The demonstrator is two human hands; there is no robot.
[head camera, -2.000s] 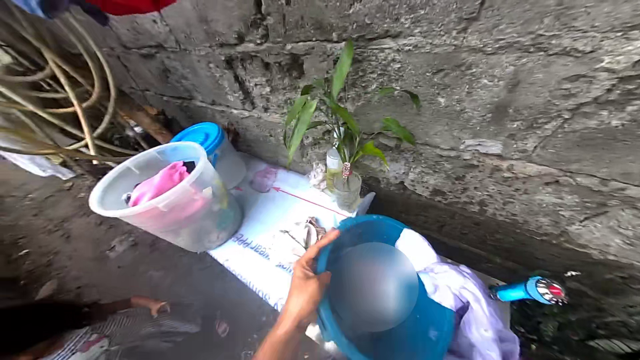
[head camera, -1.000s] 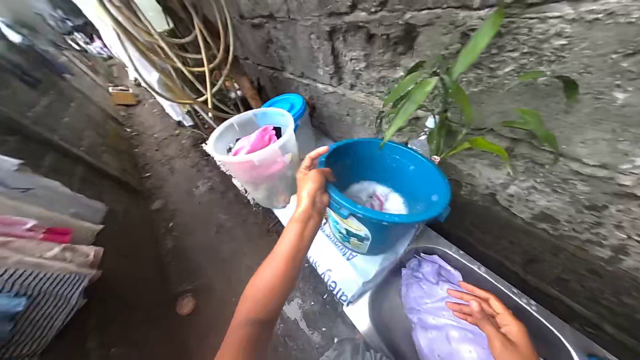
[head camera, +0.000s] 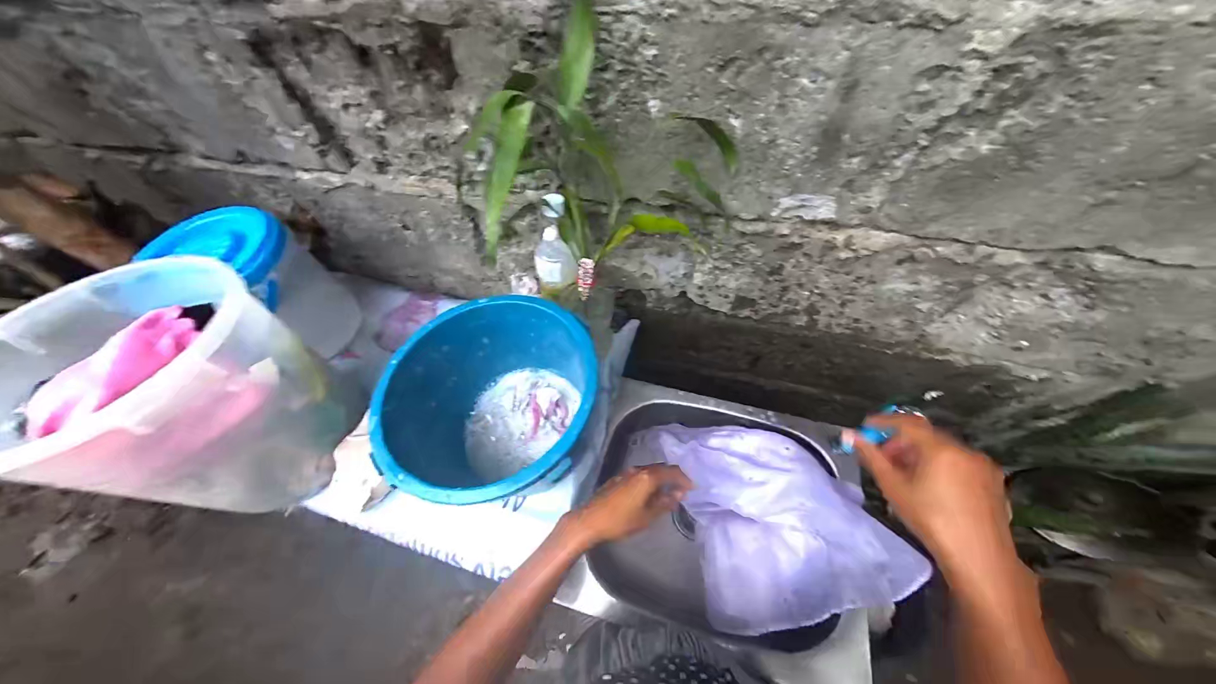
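My left hand (head camera: 635, 502) touches the left edge of a wet lavender cloth (head camera: 774, 522), its fingers curled; whether it grips the fabric is unclear. The cloth lies spread in a stainless steel sink (head camera: 641, 579) and over its right rim. Beyond the sink's far right corner, my right hand (head camera: 917, 465) is closed on a small blue object (head camera: 872, 435), mostly covered by the fingers. Left of the sink stands a blue plastic basin (head camera: 427, 408) with foamy water and some fabric in it.
A translucent bucket (head camera: 285, 418) of pink clothing and a blue-lidded bucket (head camera: 214, 237) stand at left. A potted plant (head camera: 589, 161) and a clear bottle (head camera: 554, 258) are by the rough concrete wall (head camera: 902, 171). Printed sheeting (head camera: 427, 532) lies under the basin.
My left hand has left the blue basin's rim and is now at the cloth in the sink. My right hand has moved off the cloth to the blue object at the sink's far right.
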